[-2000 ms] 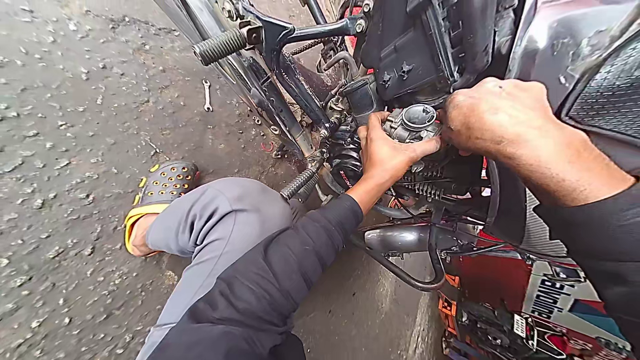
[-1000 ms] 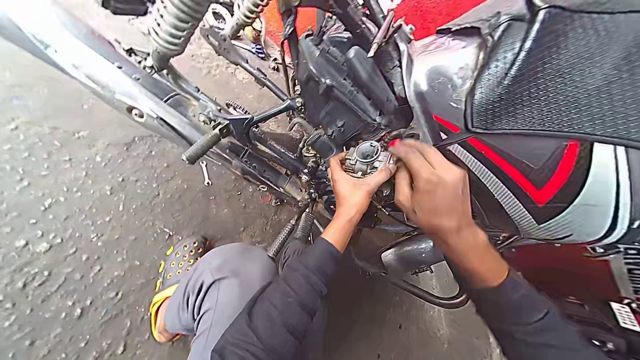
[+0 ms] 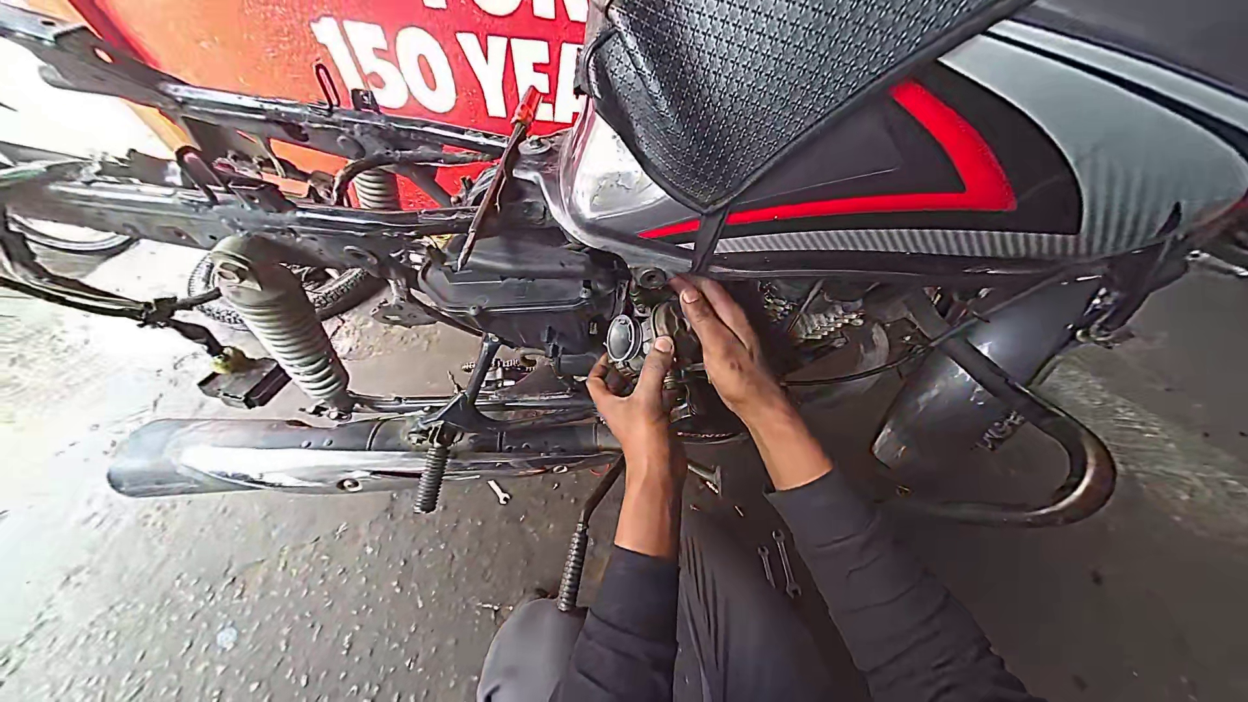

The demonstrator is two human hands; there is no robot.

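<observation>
A metal carburetor point(image 3: 626, 336) sits beside the black plastic airbox point(image 3: 517, 291) of a motorcycle, its round mouth facing me. My left hand point(image 3: 636, 402) grips its body from below, with the thumb on its right side. The fingers of my right hand point(image 3: 723, 341) reach up at the carburetor's right side, just under the fuel tank point(image 3: 829, 185); what the fingertips touch is hidden. Part of the engine point(image 3: 819, 320) shows to the right of that hand.
A chrome exhaust muffler point(image 3: 292, 458) and a ribbed footpeg point(image 3: 430, 478) lie left of my arms. A screwdriver point(image 3: 497, 190) leans against the frame. Spanners point(image 3: 778, 565) rest on the ground near my legs, another spanner point(image 3: 500, 491) below the muffler. A padded black cover point(image 3: 780, 88) lies over the tank.
The view has swung strongly, now showing more of the tank and frame. My left hand stays on the carburetor; my right hand stays beside it, its fingers now pointing up toward the tank's underside.
</observation>
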